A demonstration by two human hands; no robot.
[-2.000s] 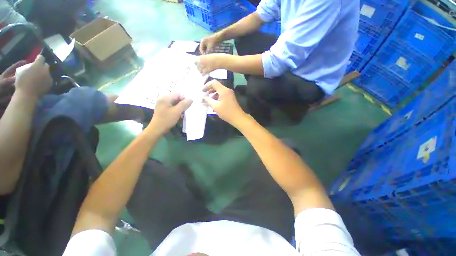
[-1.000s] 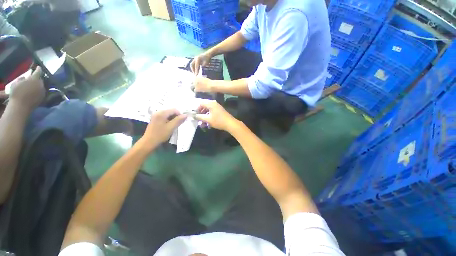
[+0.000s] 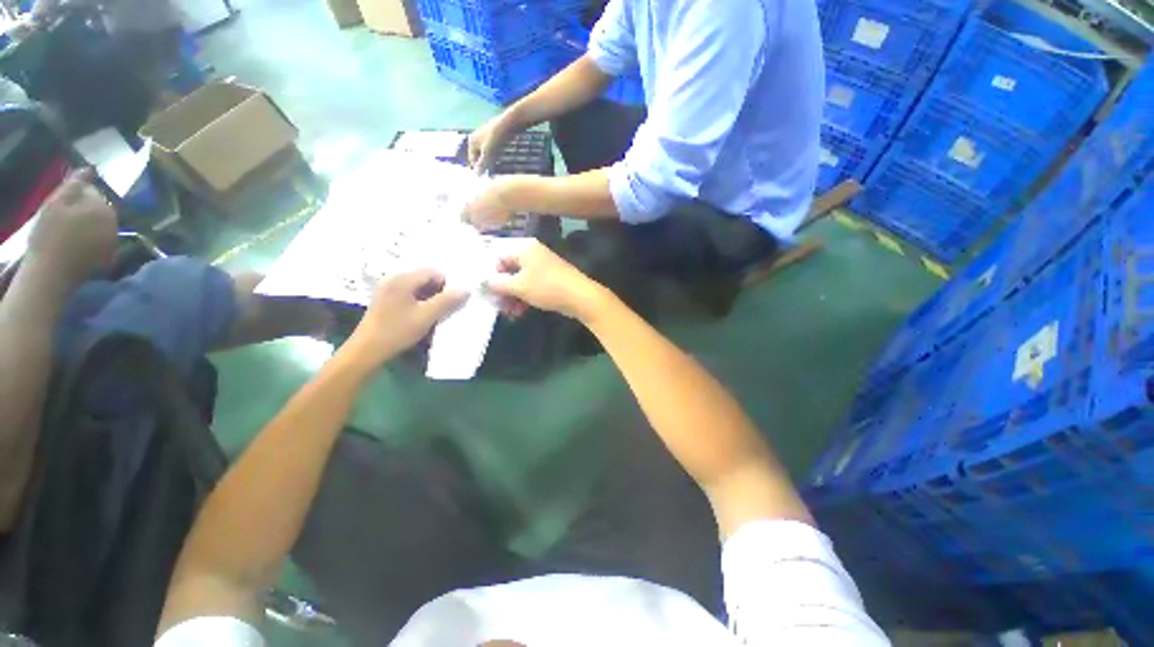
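Observation:
White paper slips (image 3: 463, 339) hang down between my two hands over the near edge of a large white sheet (image 3: 332, 234). My left hand (image 3: 408, 310) pinches the slips at their left side. My right hand (image 3: 532, 278) holds them at the upper right, fingers curled. Glare hides any print and how many slips there are. The sheet lies on a low black crate (image 3: 521, 154), whose gridded top shows beyond it. More pale pieces lie on the sheet, blurred by the bright light.
A person in a light blue shirt (image 3: 721, 114) sits across the crate, both hands at the sheet's far side. Another person's arm (image 3: 38, 291) is at left beside a chair. An open brown carton (image 3: 225, 142) stands on the floor. Blue crates (image 3: 1012, 417) are stacked at right and behind.
The view has shifted, so the sheet and crate appear further left. My hands stay at the slips, whose hanging end has changed shape. The other person's hands remain over the sheet.

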